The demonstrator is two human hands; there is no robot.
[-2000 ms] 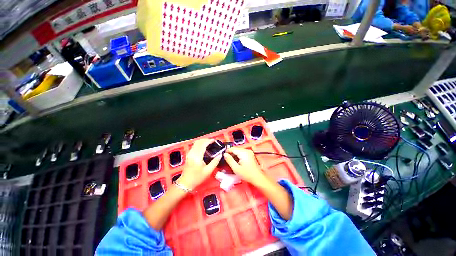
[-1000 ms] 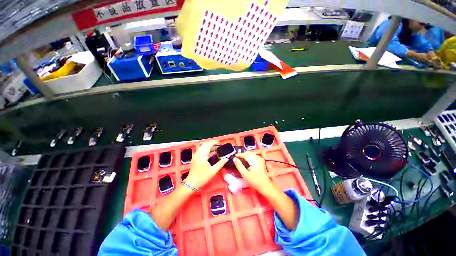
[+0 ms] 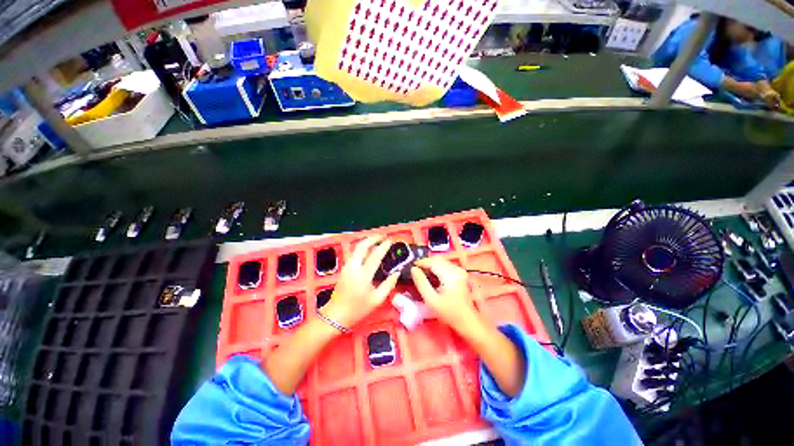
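Observation:
My left hand holds a smartwatch unit over the upper middle of the red tray. A small green mark shows on its dark screen. My right hand holds a small black wired piece against the watch's right side; the fingers hide most of it. A thin cable runs from it to the right. Several dark-screened watches sit in the tray pockets, one alone lower in the middle. A crumpled white piece lies on the tray below my hands.
A black tray with one small part lies left. Small unfinished pieces line the belt's near edge. Right are a slim dark stick, round fan and power strip. A sticker sheet hangs above. Another person's hands show top right.
The watch in my left hand is tilted more, and a green mark now shows on its screen, which was dark before. Both hands stay close together over the tray.

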